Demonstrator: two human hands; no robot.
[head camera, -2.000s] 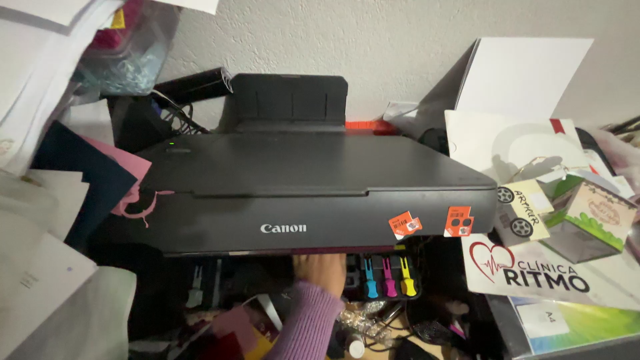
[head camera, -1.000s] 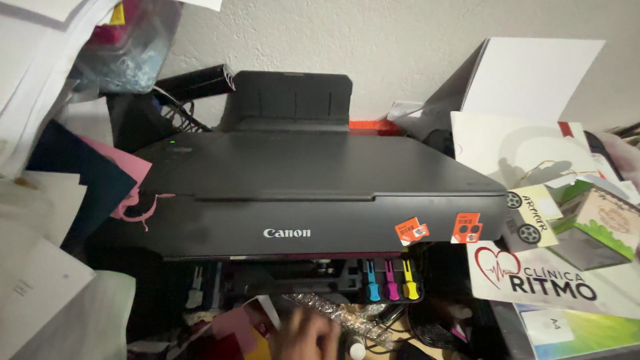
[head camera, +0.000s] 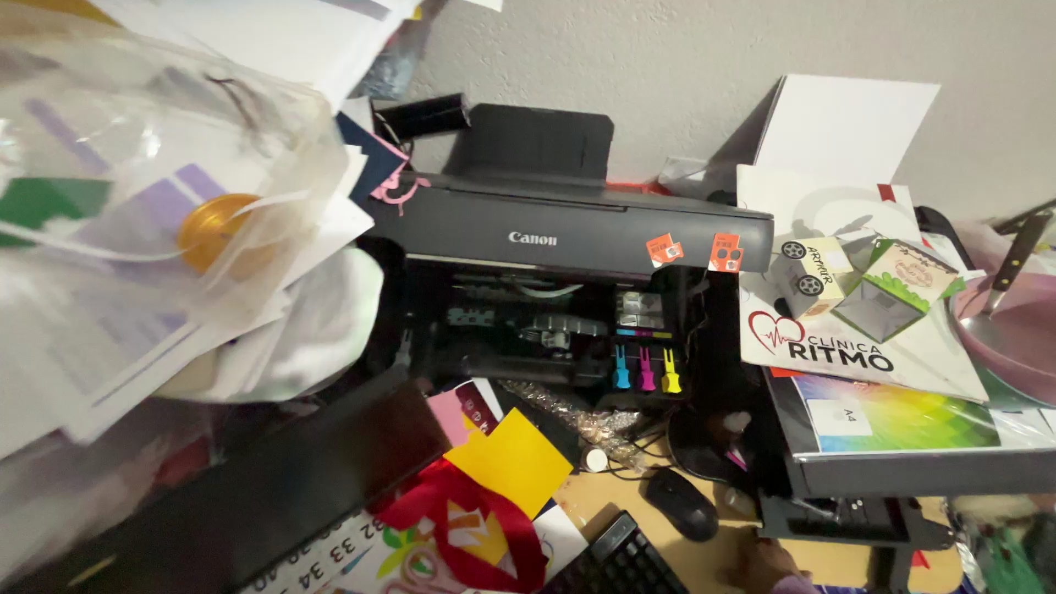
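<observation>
A black Canon printer stands against the wall, its front open below the lid edge, the carriage and inner parts showing. Cyan, magenta and yellow ink tank tabs show at its lower right. At the bottom right, blurred and partly cut off by the frame, a hand, apparently my right hand, is low over the wooden desk, just below a black tray-like part. A black computer mouse lies to its left. Whether the fingers hold anything cannot be told. My left hand is not in view.
A plastic bag with papers fills the left. A black keyboard, yellow paper and red ribbon lie at the front. On the right are small paper boxes, a printed sheet and a pink bowl.
The hand has moved from the printer's front opening down and right to the desk. The view has shifted, showing more of the desk and the printer's inside.
</observation>
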